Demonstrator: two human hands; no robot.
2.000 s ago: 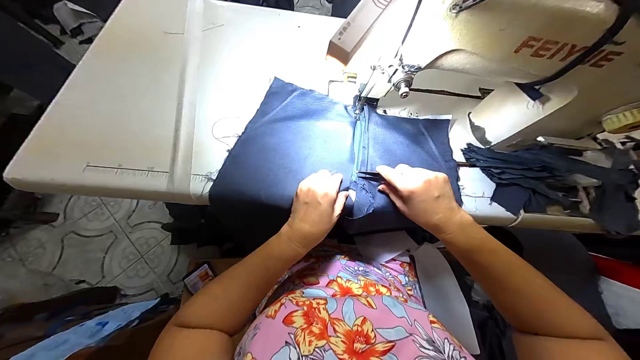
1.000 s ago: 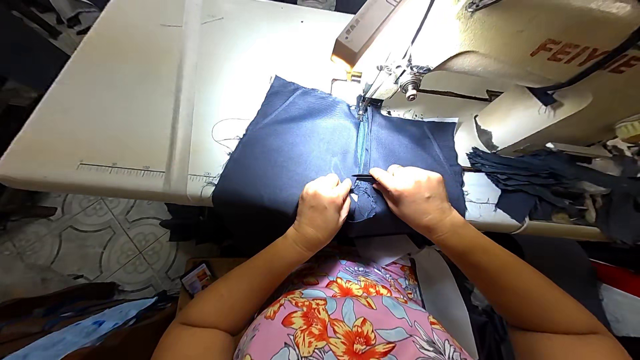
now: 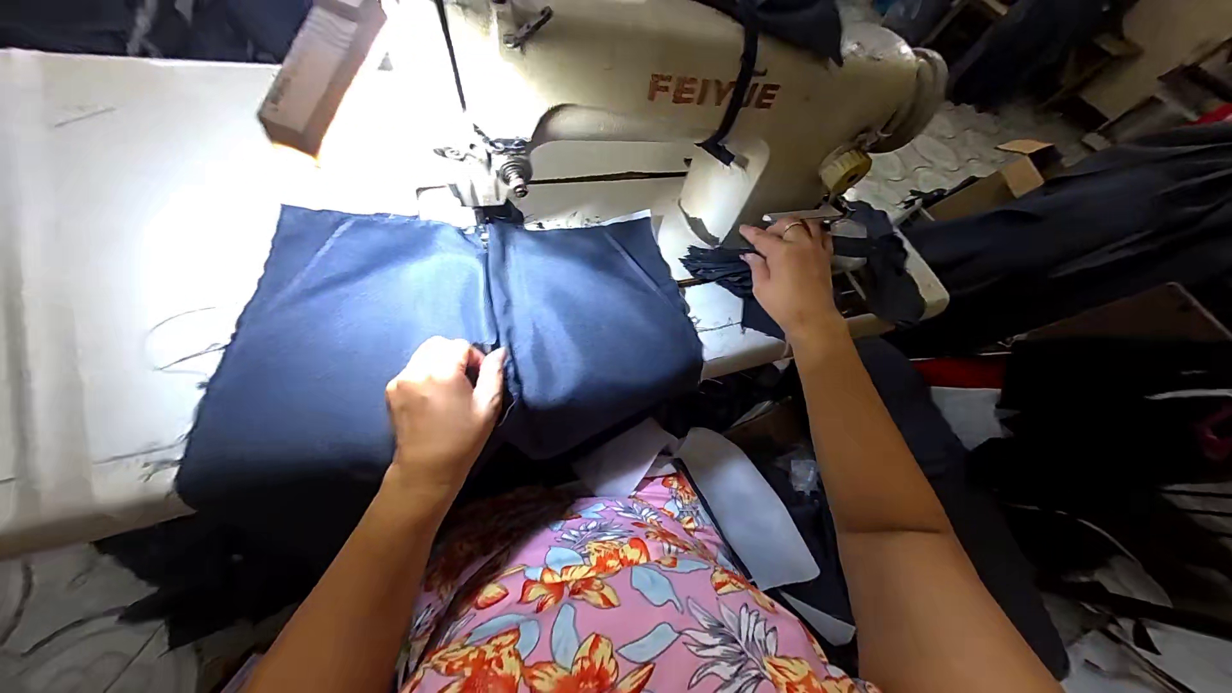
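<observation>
A navy fabric panel (image 3: 375, 318) lies across the sewing machine bed, its centre seam running up under the presser foot (image 3: 496, 214) of the Feiyue sewing machine (image 3: 616, 67). My left hand (image 3: 443, 395) pinches the fabric at the lower part of that seam. Out to the right, my right hand (image 3: 791, 269) rests on a pile of dark fabric pieces (image 3: 717, 265) beside the machine's pillar; its fingertips are partly over the pile, and whether they grip anything cannot be told.
A cardboard box (image 3: 322, 77) lies on the white table (image 3: 106, 241) behind the panel, at left. Loose threads trail by the panel's left edge. A yellow bobbin-like part (image 3: 845, 171) is at the machine's right end. Pale fabric pieces (image 3: 751, 510) lie by my lap.
My right hand has left the seam and moved right to the pile of dark pieces. The dark tool it held at the seam is no longer seen there. The view has swung right.
</observation>
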